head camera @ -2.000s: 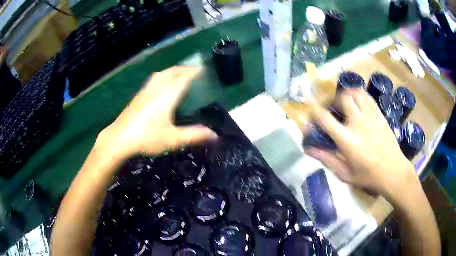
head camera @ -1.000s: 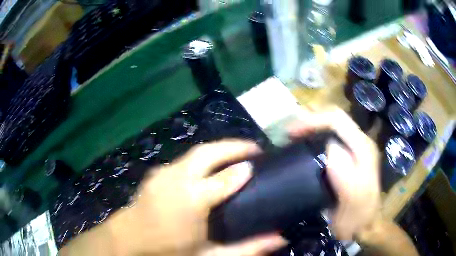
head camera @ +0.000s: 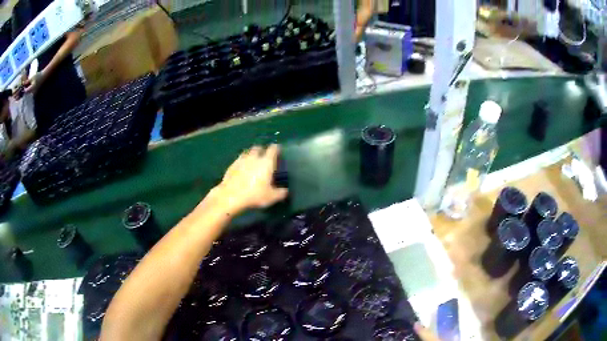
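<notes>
My left hand (head camera: 251,183) reaches over the green conveyor belt. Its fingers and thumb are around a black cylindrical unit (head camera: 281,174), mostly hidden by the hand. Another black unit (head camera: 377,156) stands upright on the belt to its right. The glossy black blister tray (head camera: 346,230) with rows of round pockets lies in front of me, partly behind my left forearm. Of my right hand (head camera: 424,332), only a fingertip shows at the bottom edge, beside a small dark blue card (head camera: 448,318); the rest is cut off.
Several black units (head camera: 514,233) stand on the tan board (head camera: 469,250) at right. A water bottle (head camera: 474,156) stands by the white post (head camera: 447,106). More units (head camera: 138,216) stand on the belt (head camera: 193,160) at left. Stacked black trays (head camera: 93,143) lie beyond. A person's arm (head camera: 56,56) shows upper left.
The black unit held between both hands a second ago is no longer in them. My left hand has moved out to the belt. My right hand has dropped almost out of view.
</notes>
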